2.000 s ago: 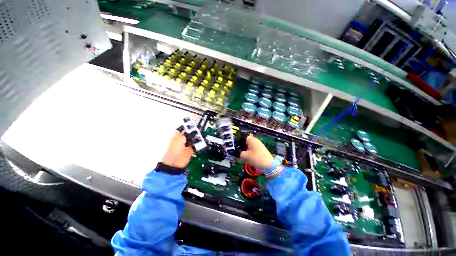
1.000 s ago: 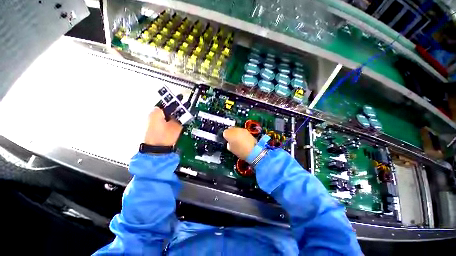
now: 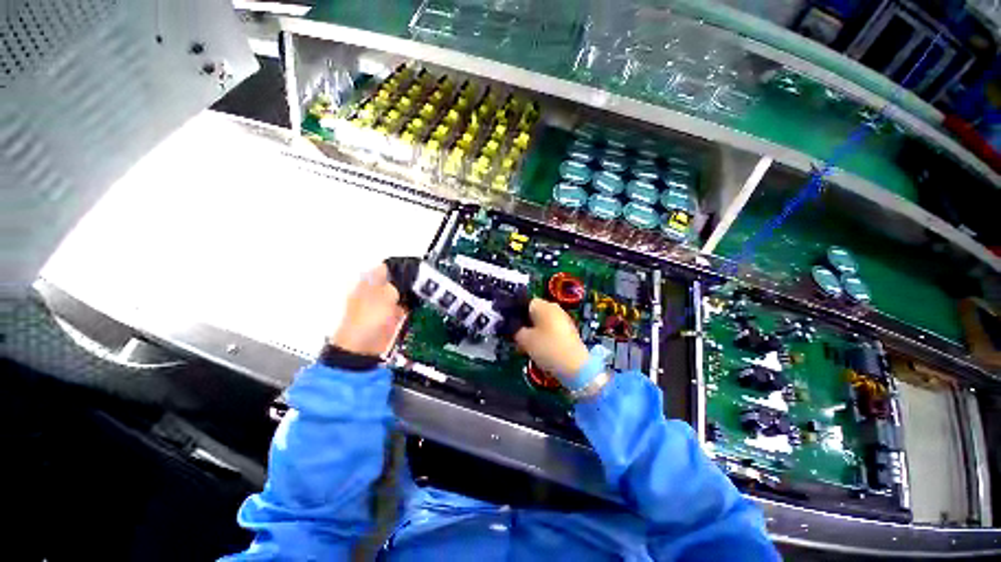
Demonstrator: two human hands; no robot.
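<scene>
My left hand [image 3: 370,312] is shut on one end of a white-and-black block [image 3: 457,304], with black parts at its ends. My right hand [image 3: 553,341] is at the block's other end, its fingers closed on the black part there. The block is tilted, its right end lower, over a green circuit board [image 3: 428,341] in a dark frame. Orange-red toroidal inductors [image 3: 566,289] stand on the board to the right of the block. The hands and block hide part of the board.
A second board [image 3: 721,384] lies on the line to the right. A pale work surface [image 3: 252,236] is at left. Behind, the shelf holds yellow-topped components [image 3: 439,121] and blue-topped capacitors [image 3: 605,205]. A blue cord [image 3: 793,201] hangs over the shelf. A grey perforated panel [image 3: 99,99] stands at upper left.
My left hand has brought the block rightward over the board. My right hand has risen from the board and taken the block's other end. The view has shifted slightly.
</scene>
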